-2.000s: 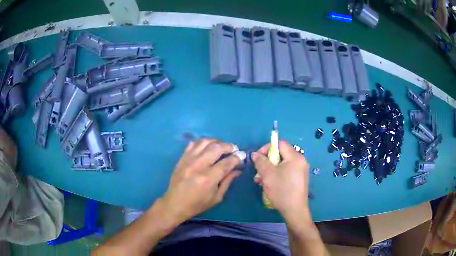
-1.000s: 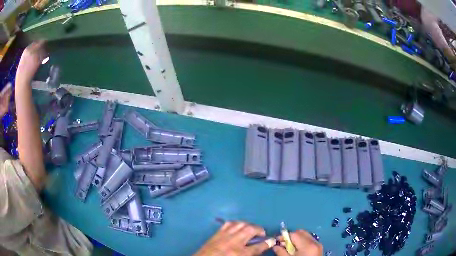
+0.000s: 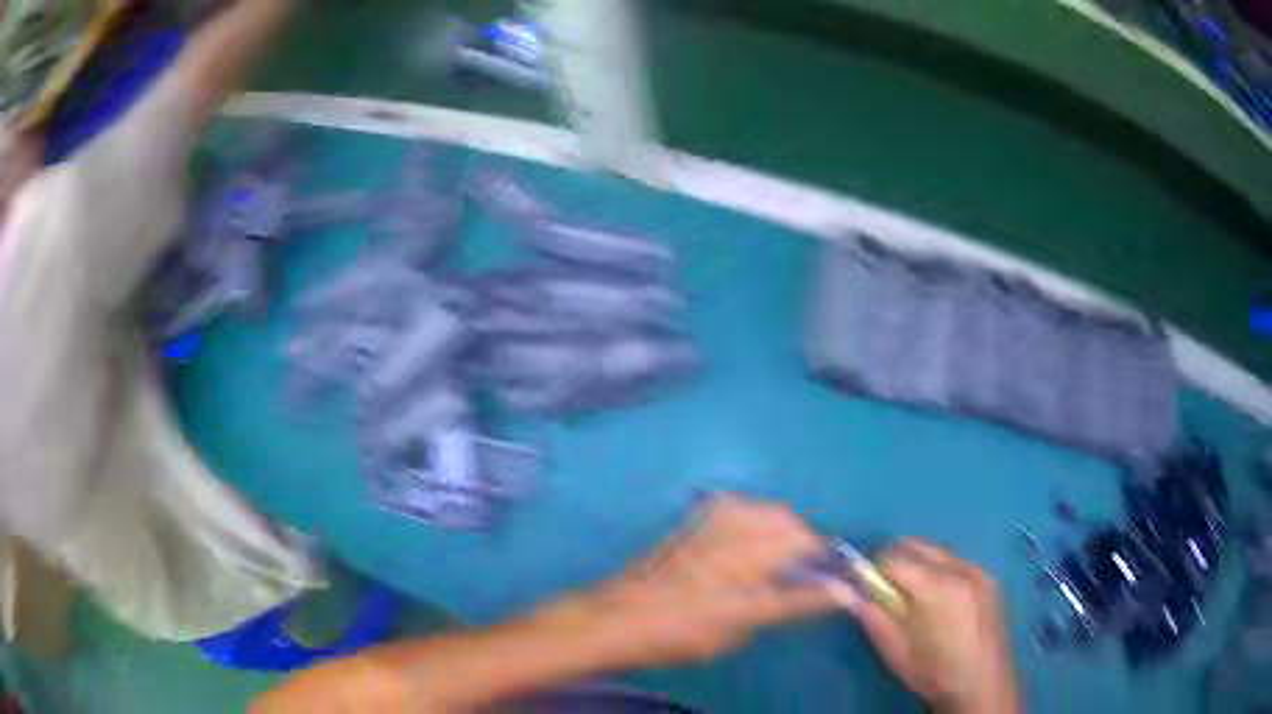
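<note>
The head view is strongly blurred. My left hand (image 3: 746, 565) is at the lower middle, its fingers closed around a small grey housing (image 3: 823, 562) that is mostly hidden. My right hand (image 3: 942, 621) is just right of it and grips a slim pale yellow tool (image 3: 877, 585) whose tip points towards my left fingertips. The two hands nearly touch. A loose heap of grey housings (image 3: 419, 342) lies at the left. A row of grey housings (image 3: 990, 349) lies side by side at the far bench edge. A pile of small black pieces (image 3: 1151, 558) lies at the right.
A person's pale sleeve (image 3: 98, 349) and raised arm are at the left. A white upright (image 3: 607, 84) stands at the far edge, before the dark green belt (image 3: 893, 126). A blue and silver part (image 3: 505, 50) lies on the belt. A blue frame (image 3: 300, 628) shows below the bench.
The view has swung, so the bench things appear further right and higher than one second ago. The neighbour's arm reaches further over the belt. My hands stay close together with the tool.
</note>
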